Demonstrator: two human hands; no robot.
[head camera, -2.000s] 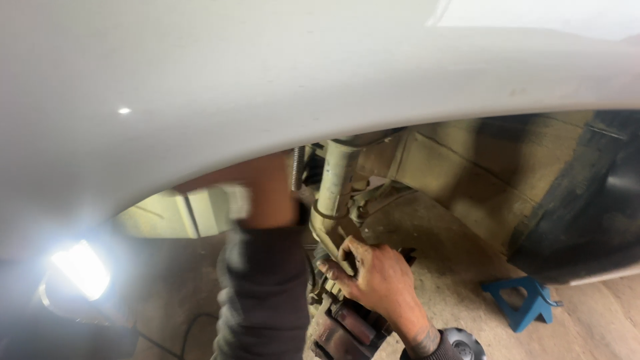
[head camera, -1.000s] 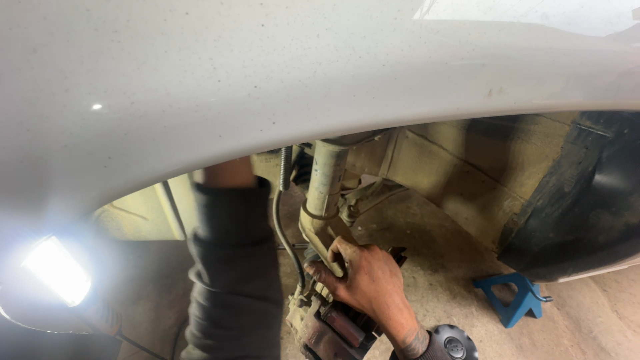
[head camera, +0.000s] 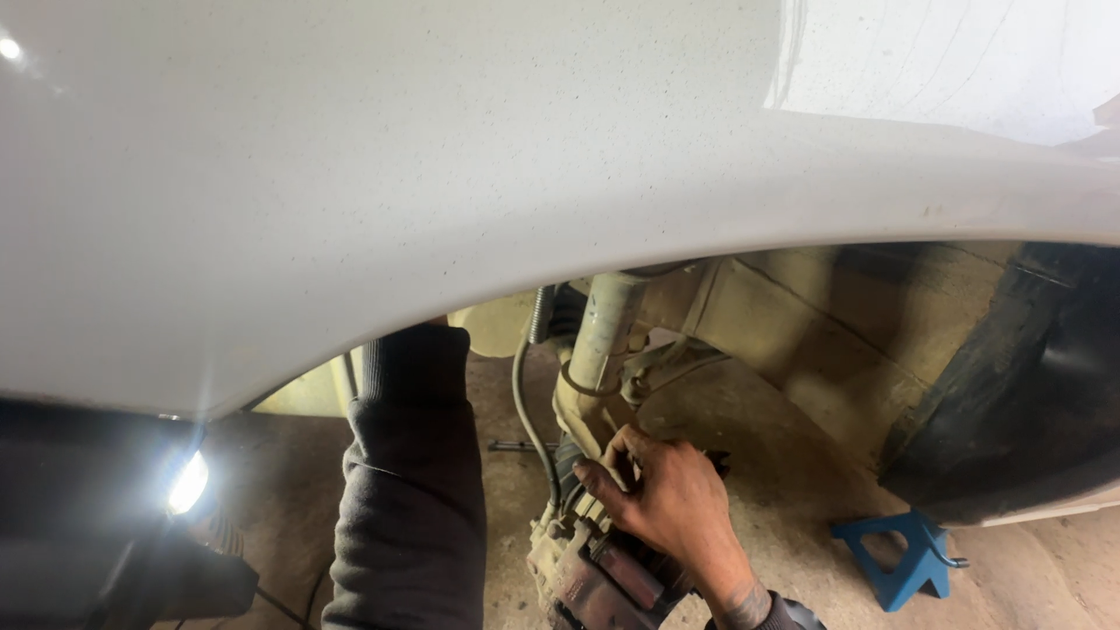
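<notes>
My right hand (head camera: 669, 494) grips the lower bracket of a suspension strut (head camera: 608, 328), thumb on the left side and fingers curled over the right. Below it sits a rusty brake caliper (head camera: 604, 573). A brake hose (head camera: 522, 398) with a spring sleeve at its top runs down left of the strut. My left arm, in a dark sleeve (head camera: 416, 472), reaches up inside the wheel arch. Nearly all of my left hand is hidden behind the fender, so its grip does not show.
The white car fender (head camera: 394, 192) spans the upper view. A lit work lamp (head camera: 187, 483) stands at the lower left, its cable on the floor. A blue jack stand (head camera: 910, 556) is at the lower right. A dark wheel-arch liner (head camera: 1041, 385) hangs at the right.
My left hand, partly visible at the fender's edge earlier, is now almost wholly behind it. My right hand stays at the strut bracket. The view has shifted somewhat.
</notes>
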